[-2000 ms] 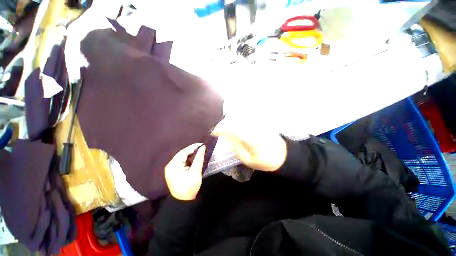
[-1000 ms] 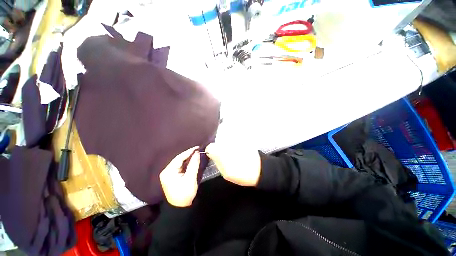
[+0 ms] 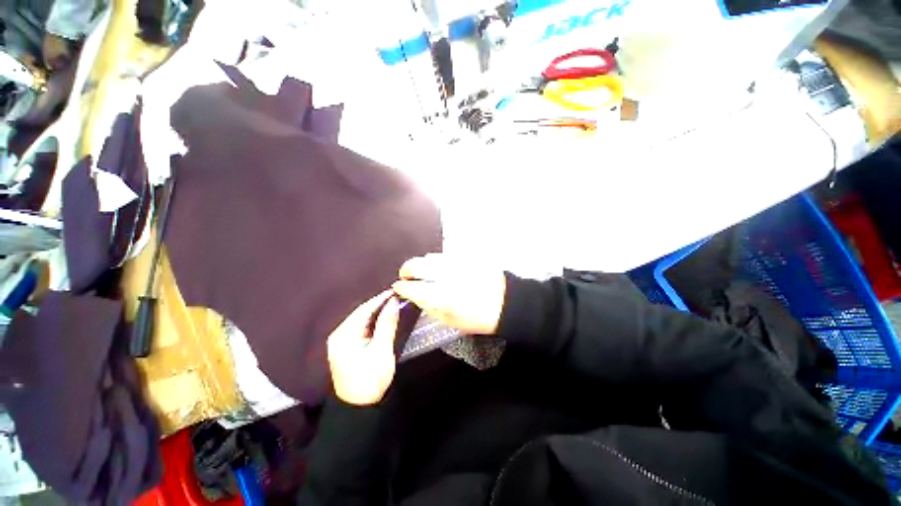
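Observation:
A large dark purple-brown garment panel (image 3: 286,208) lies across the white table (image 3: 553,217), its lower right part under my hands. My left hand (image 3: 363,351) grips the panel's right edge between thumb and fingers. My right hand (image 3: 454,292) is beside it, its fingertips pinched together and meeting the left fingertips at the same edge. Whether the right fingertips hold cloth or a thread cannot be told; the glare hides it.
Scissors with red and yellow loops (image 3: 583,92), orange-handled snips (image 3: 568,126) and a small brown block (image 3: 629,110) lie beyond. A black-handled tool (image 3: 144,326) lies on cardboard (image 3: 188,380) at left, near stacked cut pieces (image 3: 74,385). A blue crate (image 3: 825,296) stands right.
My right hand first moved down and left to my left hand, then slightly up, staying at its fingertips. The left hand has barely moved. The view has shifted slightly.

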